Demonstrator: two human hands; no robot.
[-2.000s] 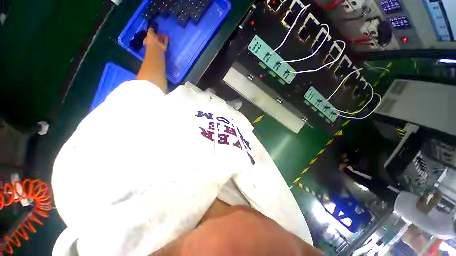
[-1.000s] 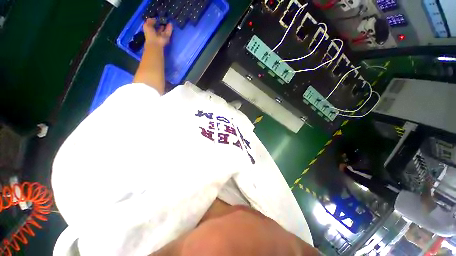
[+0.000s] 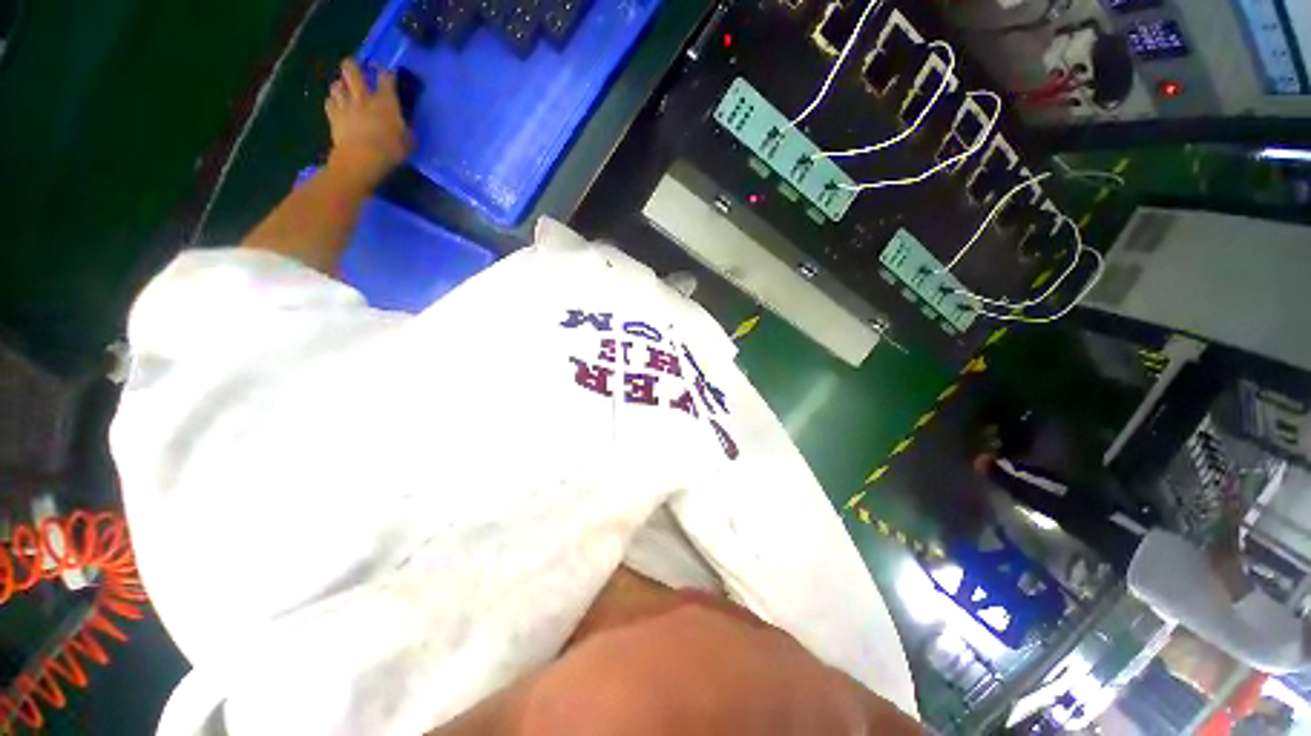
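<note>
My left hand [image 3: 368,121] is at the left edge of a blue tray [image 3: 496,137], over or against its rim. A dark lump [image 3: 407,94] lies close beside the fingers; whether the hand grips it or the rim cannot be told. Black adapters [image 3: 496,17] stand in rows in the tray's upper part, cut off by the picture's top edge. My right hand is not in view.
A second blue tray [image 3: 410,256] lies nearer me, partly behind my sleeve. At right, a black fixture panel carries green strips [image 3: 784,148], white cables [image 3: 920,180] and a metal strip [image 3: 762,263]. An orange coiled hose [image 3: 72,575] hangs lower left. A person's sleeve [image 3: 1208,597] shows lower right.
My left hand has moved left and down from the adapter rows to the tray's left edge. The adapters now show higher in the picture, and more of the second tray shows.
</note>
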